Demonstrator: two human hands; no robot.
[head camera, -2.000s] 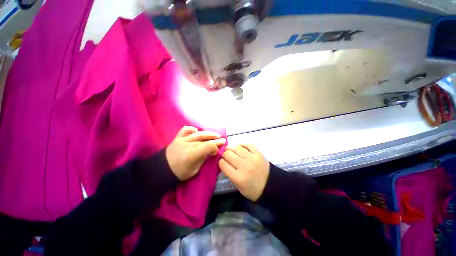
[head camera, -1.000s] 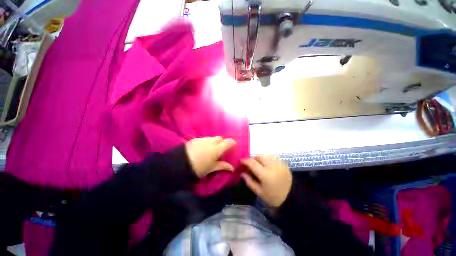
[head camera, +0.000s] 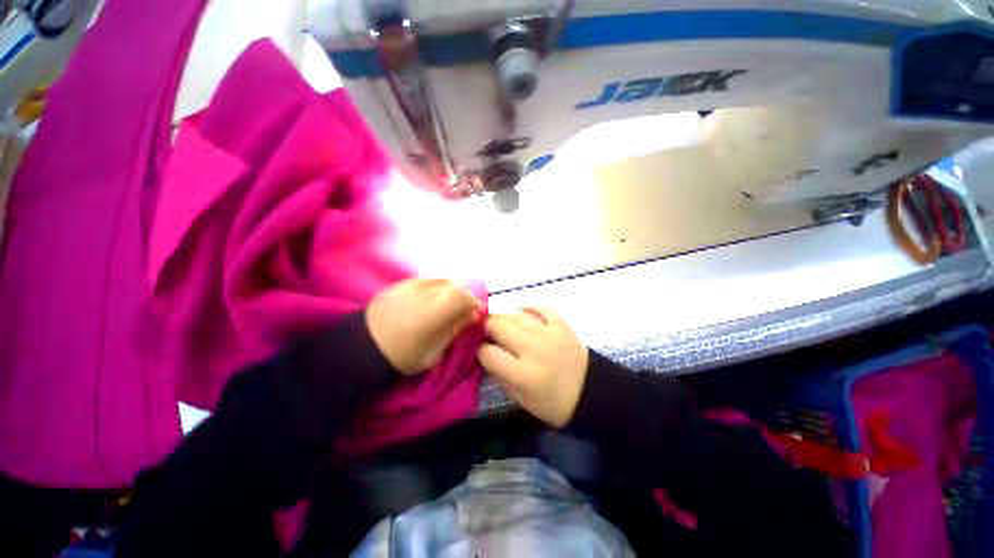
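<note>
A bunched magenta garment panel (head camera: 294, 240) lies left of the needle, one side in the bright lamp glare, and hangs over the table's front edge. My left hand (head camera: 423, 324) pinches the panel's right edge in front of the needle. My right hand (head camera: 536, 363) is beside it, fingertips closed on the same seam edge, touching the left fingertips. The white lockstitch machine (head camera: 654, 82) with a blue stripe stands behind my hands. The presser foot and needle are washed out by glare, and the cloth does not clearly reach under them.
Stacked magenta panels (head camera: 76, 273) lie flat at the left. Red-orange-brown rings (head camera: 924, 218) lie at the bed's right end. A ruler-like tape (head camera: 741, 336) runs along the front edge. A blue crate (head camera: 857, 480) at lower right holds magenta pieces and a red tie.
The view has shifted. Since one second ago, my hands have come together at the panel's edge, where there was a gap between them. The cloth is bunched differently beside the left hand.
</note>
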